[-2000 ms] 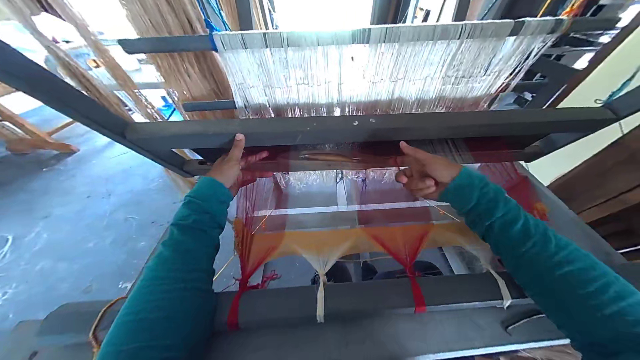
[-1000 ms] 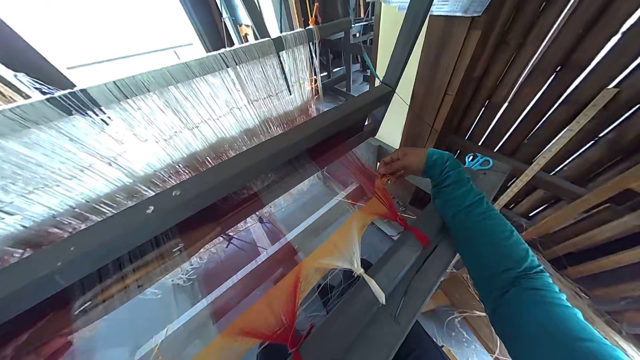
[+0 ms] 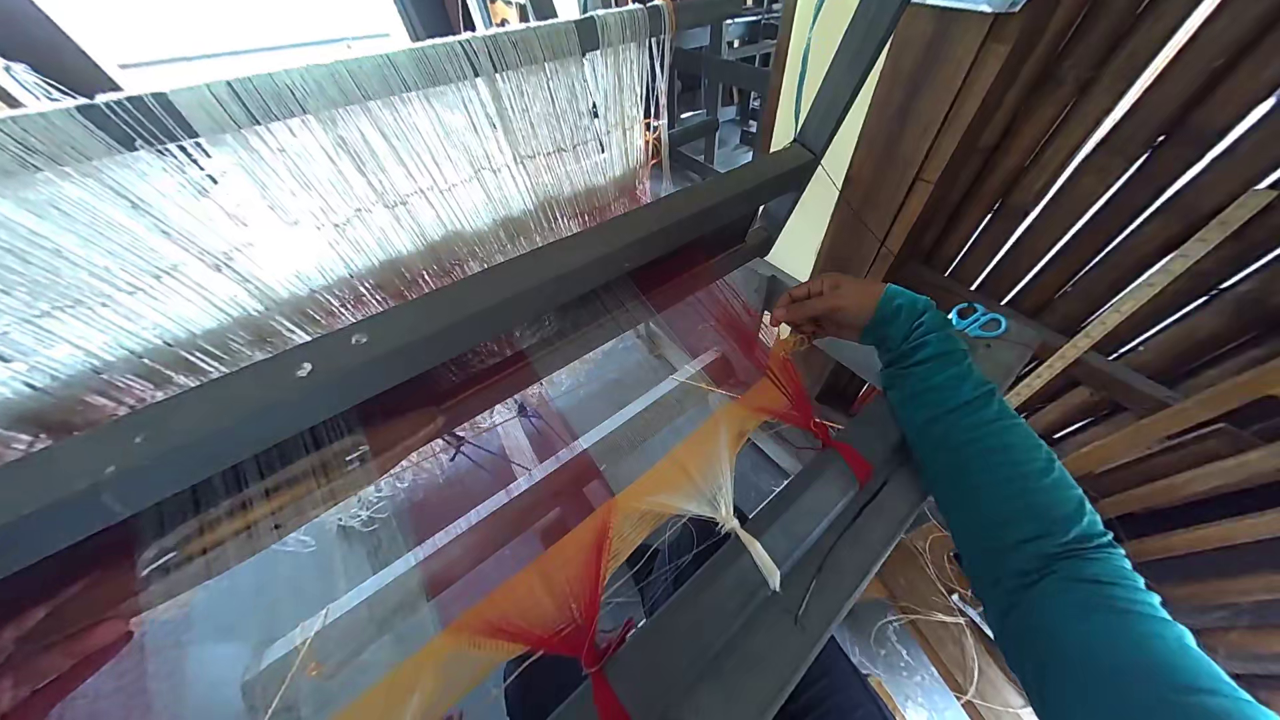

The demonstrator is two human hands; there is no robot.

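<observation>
My right hand (image 3: 822,305), in a teal sleeve, pinches yellow thread at the right edge of the woven yellow band (image 3: 680,450) on a floor loom. Red warp threads tied in a knot (image 3: 820,432) hang just below it. A cream warp bundle (image 3: 745,545) and another red bundle (image 3: 590,655) are knotted along the loom's dark front beam (image 3: 760,600). The dark wooden beater bar (image 3: 400,345) crosses above the sheer warp. At the lower left edge, blurred fingers of my left hand (image 3: 70,640) show through or behind the red warp; what they hold is hidden.
White string heddles (image 3: 330,180) hang behind the beater. Blue-handled scissors (image 3: 978,320) lie on a ledge right of my right hand. A slatted wooden wall (image 3: 1080,180) and a yellow measuring stick (image 3: 1150,290) stand at the right. Loose fibres (image 3: 940,590) lie below.
The view has swung right since the earliest frame. My right hand has left the beater bar, where it was two seconds ago, and is at the right edge of the yellow weave.
</observation>
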